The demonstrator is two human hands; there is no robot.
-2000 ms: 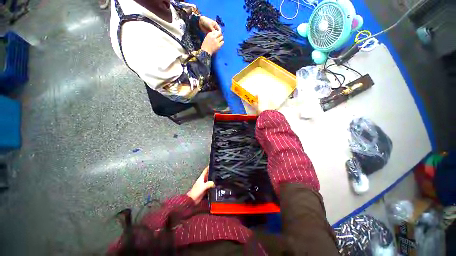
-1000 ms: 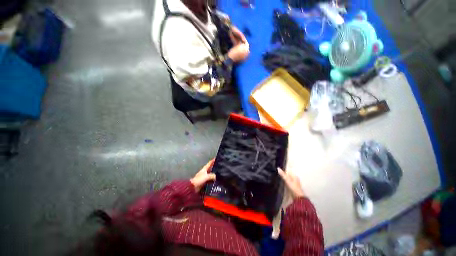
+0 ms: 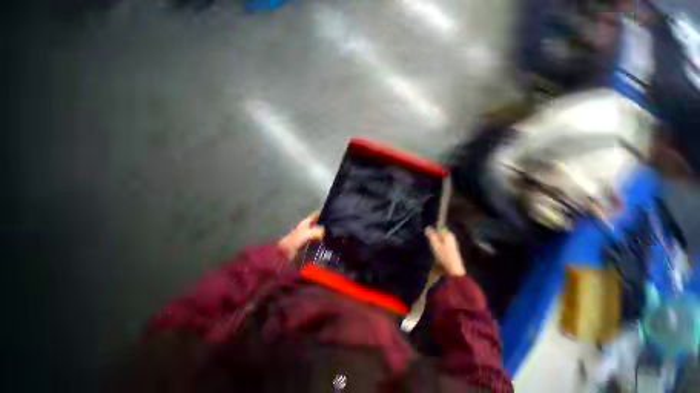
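Note:
The red-orange box (image 3: 354,290) is held in front of my body, with a bright rim at its far and near ends. Dark strap pieces (image 3: 376,203) lie inside it, blurred together. My left hand (image 3: 302,236) grips the box's left side. My right hand (image 3: 445,250) grips its right side, with the thumb near the edge. The fingers under the box are hidden.
Grey floor (image 3: 192,146) spreads ahead and to the left. A seated person in a white top (image 3: 572,146) is close on the right, beside the blue-edged table (image 3: 533,322). The yellow bin (image 3: 591,305) and a blurred teal fan (image 3: 674,326) are at lower right.
My view has swung left, so the table, person, bin and fan now lie to the right. My right hand came back from the yellow bin to the box's right side and still holds there.

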